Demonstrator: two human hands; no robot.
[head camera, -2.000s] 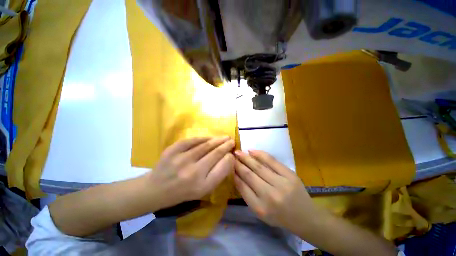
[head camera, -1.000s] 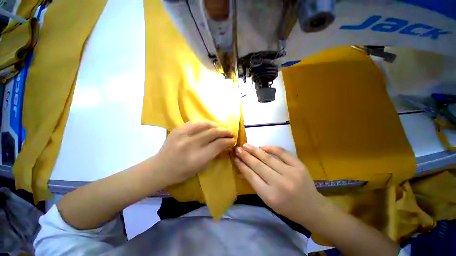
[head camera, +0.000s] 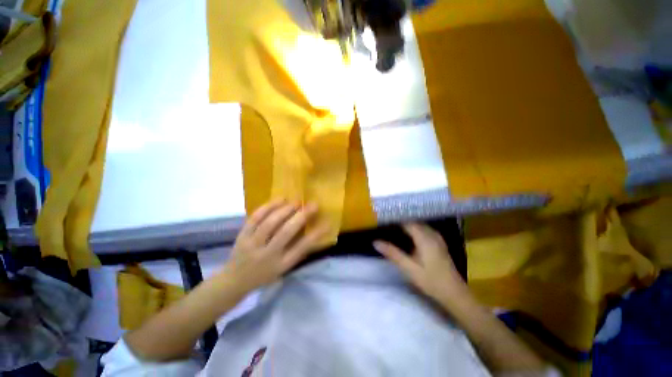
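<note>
The mustard-yellow garment piece (head camera: 291, 151) lies from the needle area to the front table edge, its upper layer curved and creased over another yellow layer. My left hand (head camera: 276, 239) rests on its lower end at the table edge, fingers slightly spread, with no grip visible. My right hand (head camera: 424, 258) is just below the table edge, right of the cloth, thumb and finger apart, empty and slightly blurred. The presser foot and needle area (head camera: 346, 37) is at the top beside the lamp glare, over the cloth's right edge.
A darker yellow panel (head camera: 516, 110) lies right of the needle. Long yellow strips (head camera: 77, 132) hang over the table at left. Crumpled yellow cloth (head camera: 530, 258) is below the edge at right. A marked ruler strip (head camera: 457, 205) runs along the front edge.
The view has tipped down toward my lap. My right hand has left the seam edge and moved down off the table. My left hand has moved down along the cloth to its lower end.
</note>
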